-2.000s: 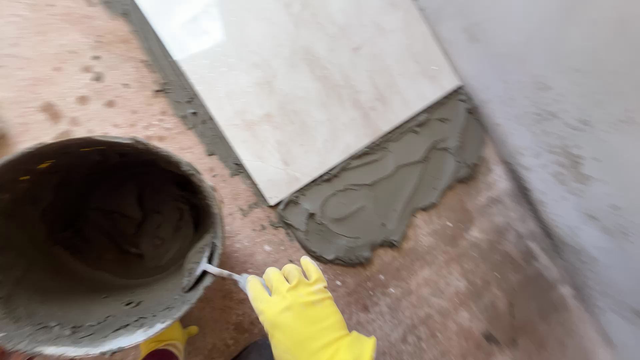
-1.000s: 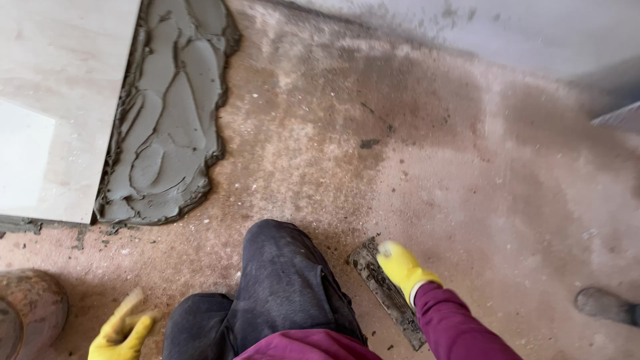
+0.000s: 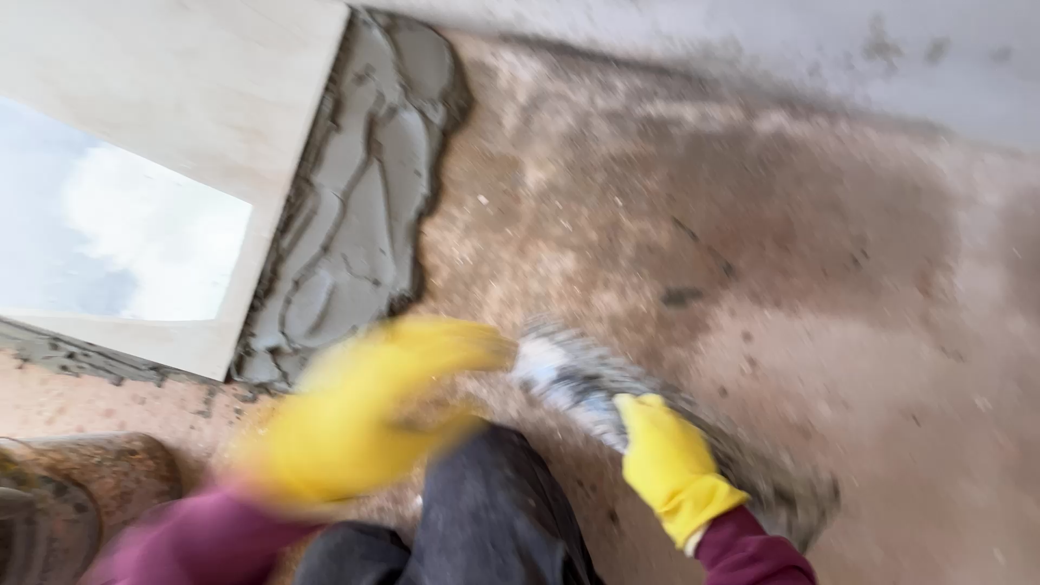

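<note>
My right hand [image 3: 670, 463], in a yellow rubber glove, grips a mortar-smeared flat trowel [image 3: 764, 479] at lower right centre; the tool is blurred and its handle is hidden. My left hand [image 3: 366, 414], also gloved in yellow, is strongly blurred at lower centre, its fingers apart and pointing toward the trowel's far end, with nothing seen in it. Just beyond this hand lies a bed of grey mortar [image 3: 357, 211] along the right edge of a large glossy beige tile [image 3: 276, 81], which reflects bright light.
A round, mortar-stained container [image 3: 122, 479] stands at the lower left. A pale wall [image 3: 772, 49] runs along the top. Rough reddish-brown concrete floor [image 3: 853, 325] spreads to the right of the mortar. My knees in dark trousers are at the bottom centre.
My left hand has moved from the lower left toward the trowel in my right hand. The trowel is raised and turned compared with one second ago. The bucket of mortar seen earlier is out of view.
</note>
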